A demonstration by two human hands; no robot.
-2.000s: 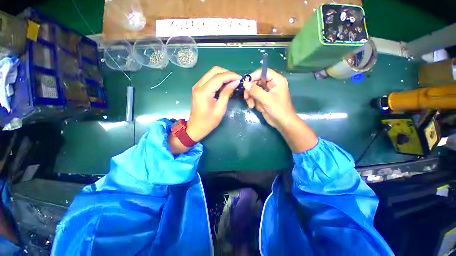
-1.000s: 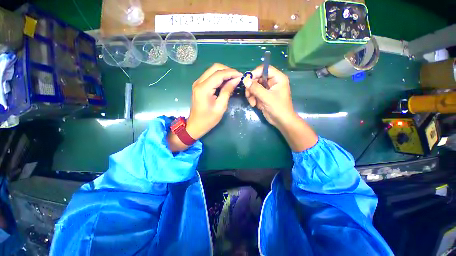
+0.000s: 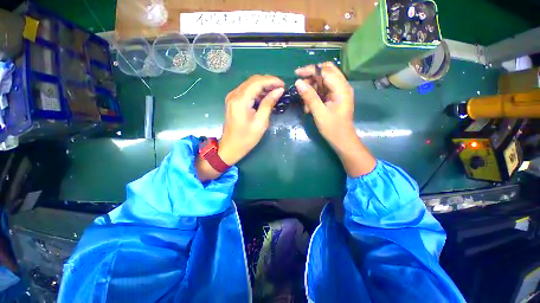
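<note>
A small dark part with round rings (image 3: 286, 99), by its look a camera module or lens cover, is held above the green mat. My left hand (image 3: 250, 112) pinches it from the left between thumb and index finger. My right hand (image 3: 330, 100) is at its right side, with the thumb close to or on the part; contact is unclear. A thin dark stick (image 3: 320, 72), perhaps tweezers, is held among the right fingers and is mostly hidden by them.
Clear cups of tiny pale pieces (image 3: 212, 54) stand at the back left. A green bin (image 3: 379, 50) and tape roll (image 3: 429, 66) are back right. A drawer cabinet (image 3: 71, 77) and grey bar (image 3: 148, 117) lie left. A yellow-orange screwdriver (image 3: 503, 106) and its power box (image 3: 481, 158) are right.
My right hand has shifted slightly right and its fingers have spread and turned. The dark stick has tipped and is now largely covered. The dark part shows more openly beside my left fingertips.
</note>
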